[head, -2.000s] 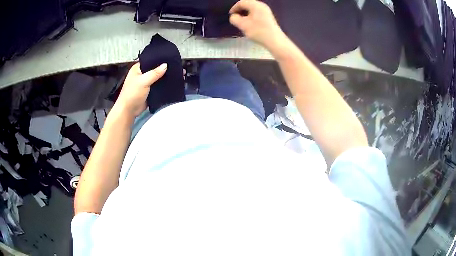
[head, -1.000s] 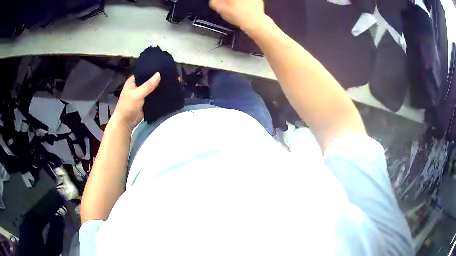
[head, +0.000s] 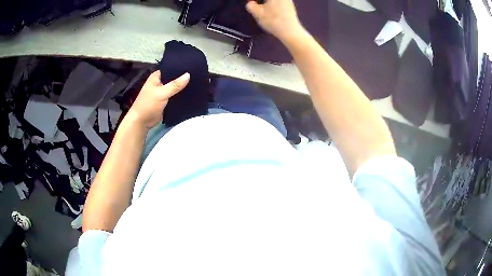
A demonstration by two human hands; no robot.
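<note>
My left hand [head: 154, 99] holds a dark stack of small cut parts [head: 186, 81] upright against my body, just off the table's near edge, thumb across its face. My right hand [head: 272, 16] is over the dark cut panels at the top of the picture. Its fingertips touch or overlap the dark cloth, and the grip is too unclear to tell. Below it lies a dark stack with pale layered edges [head: 229, 29]. Large dark cut panels [head: 360, 51] lie right of my right hand.
The pale table edge [head: 124, 32] curves across the top. More dark stacks [head: 46, 13] lie at upper left, white offcuts [head: 389, 32] between panels at right. Black and white fabric waste [head: 46, 116] heaps below the table. A person's shoe and dark leg [head: 21, 220] show at lower left.
The dark stack in my left hand has shifted slightly and turned. My right hand moved up, then a little right, over the panels. The other person's leg and shoe have moved left.
</note>
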